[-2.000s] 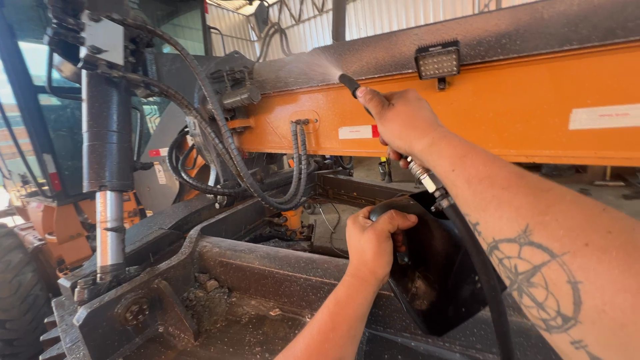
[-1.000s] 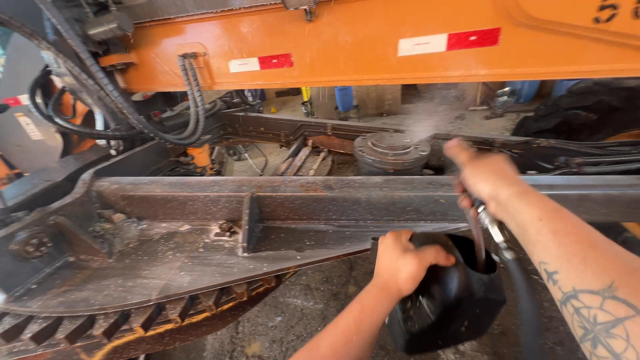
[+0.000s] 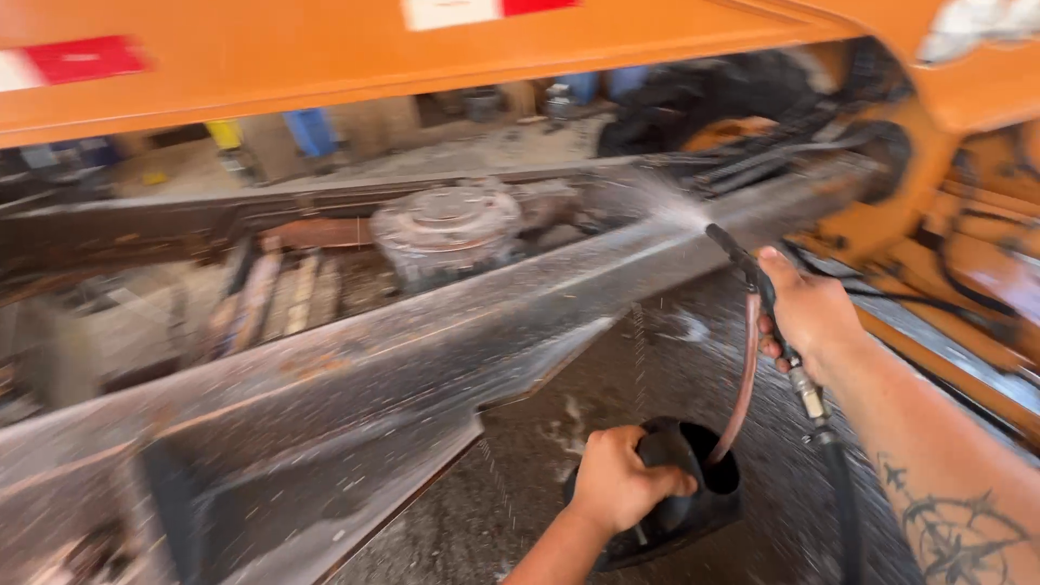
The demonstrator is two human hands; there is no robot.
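My right hand (image 3: pixel 808 313) is closed around a black spray gun (image 3: pixel 743 264), and a mist of liquid leaves its tip over a long steel frame beam (image 3: pixel 520 276). A black hose joins the gun at a metal fitting (image 3: pixel 811 394). From the gun a reddish clear tube (image 3: pixel 746 382) runs down into the opening of a black container (image 3: pixel 699 520). My left hand (image 3: pixel 626 479) grips this container by its top, below the beam. A round metal hub (image 3: pixel 447 223), wet and blurred, lies behind the beam, left of the spray.
An orange machine boom (image 3: pixel 284 65) with red and white reflective strips crosses above. Orange machine parts and thin black hoses (image 3: pixel 918 296) stand at the right. Beneath is a dark, wet floor (image 3: pixel 552 431). Blue and yellow items are blurred in the background.
The view has swung far to the right and down. The spray struck the upper boom two seconds ago, then the area near the round hub; now it falls on the beam right of the hub.
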